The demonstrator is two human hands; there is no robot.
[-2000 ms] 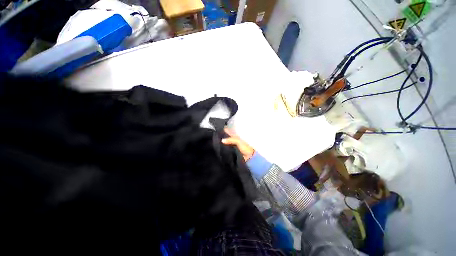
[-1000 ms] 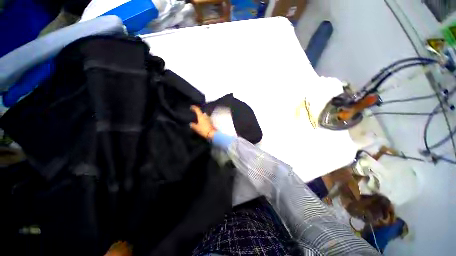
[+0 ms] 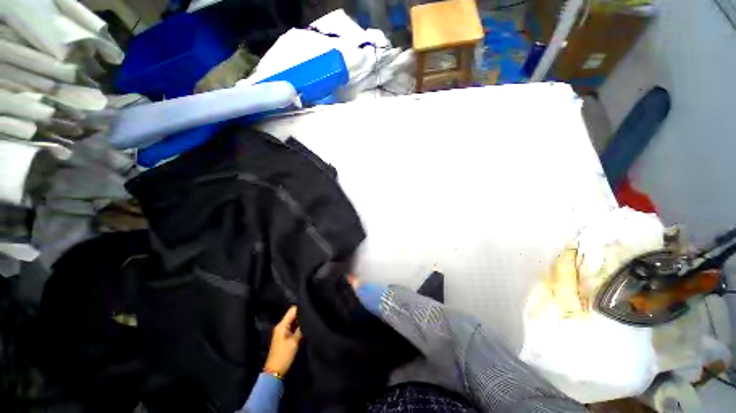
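A large black garment (image 3: 218,242) with paler seam lines is spread over the left part of the white-covered pressing table (image 3: 476,161) and hangs past its left edge. My left hand (image 3: 284,343) grips a fold of the garment at its lower middle. My right hand (image 3: 353,281) is at the garment's right edge, mostly hidden by the cloth, so its fingers cannot be made out. A small dark cloth tip (image 3: 433,285) shows beside my right sleeve. The steam iron (image 3: 658,288) stands on a pale pad at the table's right.
A pale grey-blue padded arm (image 3: 206,111) over bright blue lies at the table's far left corner. A wooden stool (image 3: 445,32) and a carton (image 3: 601,44) are behind the table. A dark blue padded form (image 3: 637,133) is beyond the right edge. Pale and grey cloths hang at the left.
My left hand has come up from the bottom edge onto the garment. The garment has shifted and bunched, and its right-hand dark strip is mostly out of sight. The view has turned left.
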